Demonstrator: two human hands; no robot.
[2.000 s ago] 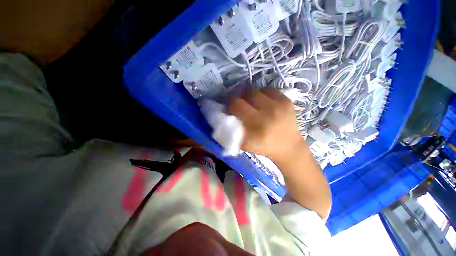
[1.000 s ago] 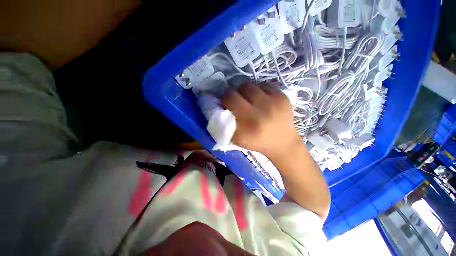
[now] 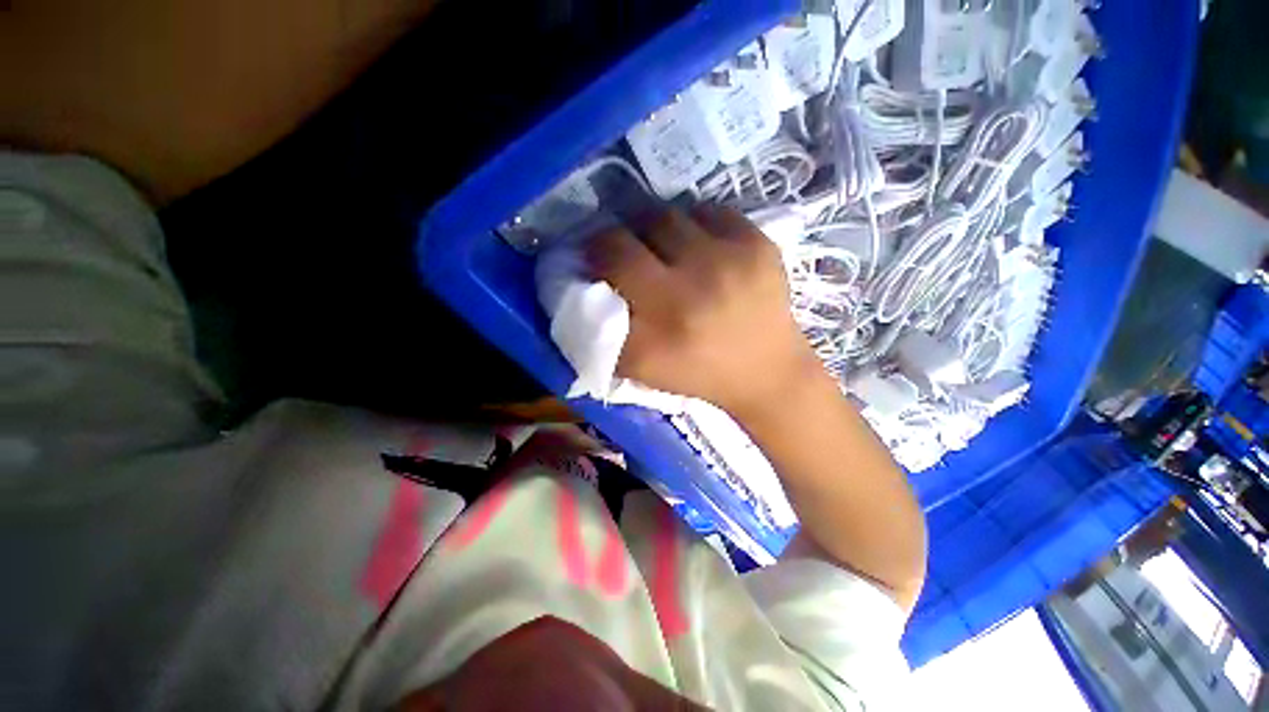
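Note:
My right hand (image 3: 696, 299) reaches over the near left corner of a blue crate (image 3: 480, 209). Its fingers are bent around a crumpled white cloth (image 3: 592, 334) and press toward the adapters in that corner. The fingertips are hidden. White power adapters (image 3: 675, 146) with grey printed labels and metal pins stand along the crate edges. Bundled white cables (image 3: 926, 264) fill the middle. One adapter at the corner (image 3: 571, 202) is partly covered by the hand and looks greyish and blurred. My left hand is not seen.
Another blue crate (image 3: 1002, 556) with ribbed walls is at the lower right. Dark equipment (image 3: 1204, 452) and bright windows lie beyond it. My light shirt with red marks (image 3: 599, 536) fills the bottom. A brown blurred shape (image 3: 181, 84) is at the top left.
The hand and cloth have shifted slightly left and up, toward the crate corner. The crate has shifted slightly in view. The cloth stays in the hand.

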